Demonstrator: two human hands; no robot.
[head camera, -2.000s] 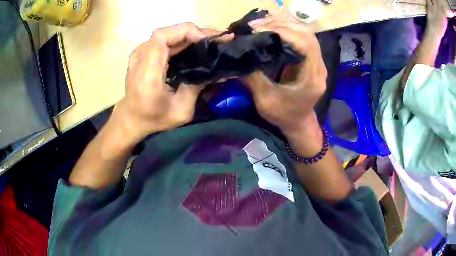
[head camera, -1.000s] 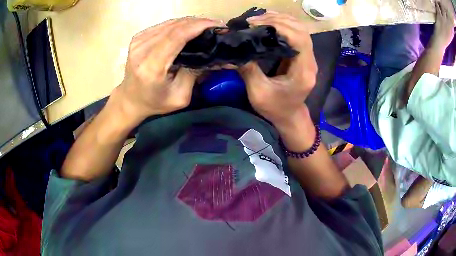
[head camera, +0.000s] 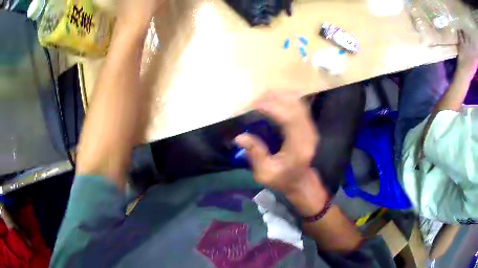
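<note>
My right hand (head camera: 285, 141) is blurred, low in front of the table's edge, with thumb and fingers apart and nothing seen in it. My left forearm (head camera: 112, 94) reaches up over the table; the left hand is cut off by the top edge of the picture. A black moulded piece (head camera: 258, 10) lies on the tan tabletop (head camera: 209, 78) at the top, partly cut off. A white glue bottle (head camera: 328, 62) with a small blue tip lies near the table's edge. Several tiny blue bits (head camera: 303, 40) and a small printed packet (head camera: 340, 38) lie beside it.
A yellow drink bottle (head camera: 76, 26) stands at upper left above a flat dark rectangle (head camera: 71, 89). Clear plastic film (head camera: 432, 18) lies at upper right. A person in a light green shirt (head camera: 445, 157) sits at right by a blue stool (head camera: 375, 162).
The black piece held between both hands is no longer in them. My left arm has reached up and forward; my right hand has dropped lower and opened. The view has shifted, showing more tabletop.
</note>
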